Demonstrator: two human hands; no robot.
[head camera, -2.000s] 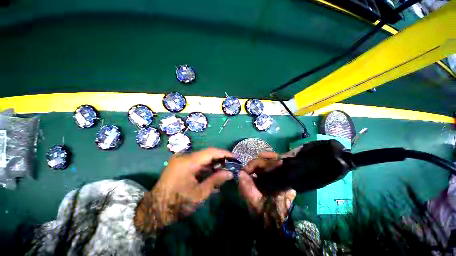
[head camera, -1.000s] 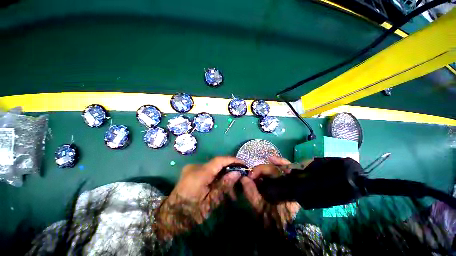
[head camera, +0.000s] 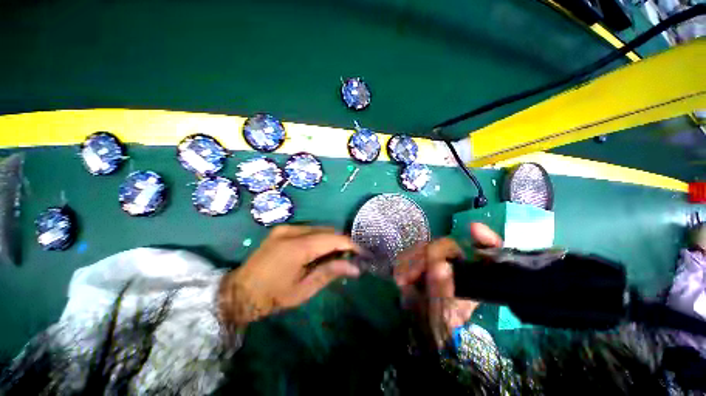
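My right hand (head camera: 437, 282) is around the front of a thick black electric screwdriver (head camera: 542, 290), which lies sideways with its cord to the right. My left hand (head camera: 298, 271) is left of it, thumb and fingers bent close together beside the dish. A dark thing shows blurred at its fingertips; I cannot tell if it is a module. A round silver grainy dish (head camera: 391, 224) sits just behind both hands. Several round circuit board modules (head camera: 259, 173) lie loose on the green bench beyond and to the left. Dark blurred strands hide the area below the hands.
A green box (head camera: 529, 227) stands behind the screwdriver, with a second grainy dish (head camera: 529, 187) behind it. A yellow post (head camera: 580, 108) and black cable (head camera: 542, 87) rise at right. A thin silver sliver (head camera: 350, 178) lies mid-bench. A clear bag (head camera: 9, 205) is at far left. A person's pink sleeve (head camera: 689, 282) shows at far right.
The dark round module held between my hands a second ago is no longer clearly seen. My hands have moved slightly apart and the screwdriver has shifted right. One module beyond the yellow strip has moved right.
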